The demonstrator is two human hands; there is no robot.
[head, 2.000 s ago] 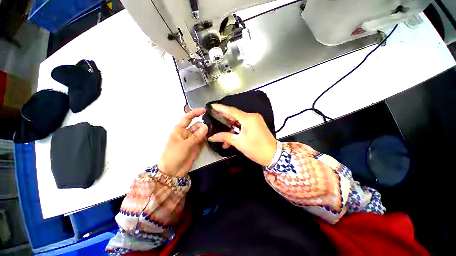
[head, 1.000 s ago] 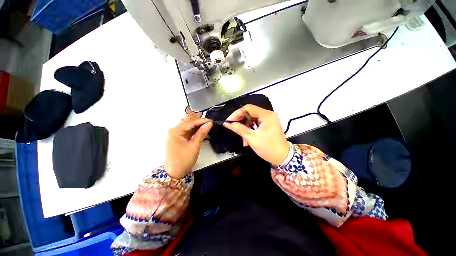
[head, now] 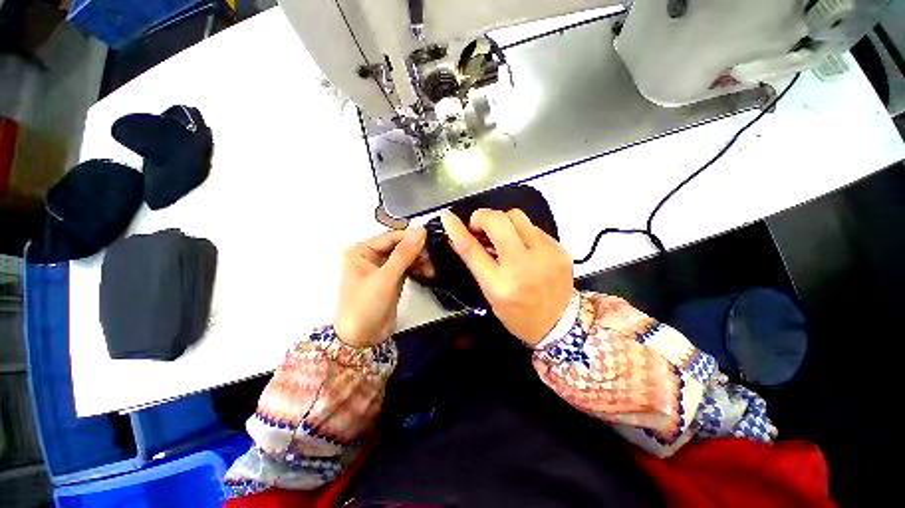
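Observation:
A black fabric piece [head: 536, 210] lies at the table's front edge, below the machine bed, partly under my hands. My left hand [head: 375, 288] pinches its edge between thumb and fingers at the left. My right hand [head: 516, 270] pinches the same edge close beside, its fingers curled. The fingertips nearly meet over a small raised black fold. A thin pale line shows on the fabric's lower edge. A black cord [head: 685, 179] runs from the machine bed to the fabric; whether snips are in my right hand is hidden.
The white sewing machine [head: 347, 50] stands ahead, its lamp lighting the needle area above the metal bed plate [head: 585, 109]. On the white table [head: 268, 198] at left are two black caps [head: 179, 159] and a stack of dark pieces [head: 157, 296]. Blue crates [head: 189, 437] stand lower left.
The hands stay at the fabric. My right hand has turned, its fingers more curled over the piece, and the pinched edge is now bunched into a small fold. The view has shifted slightly.

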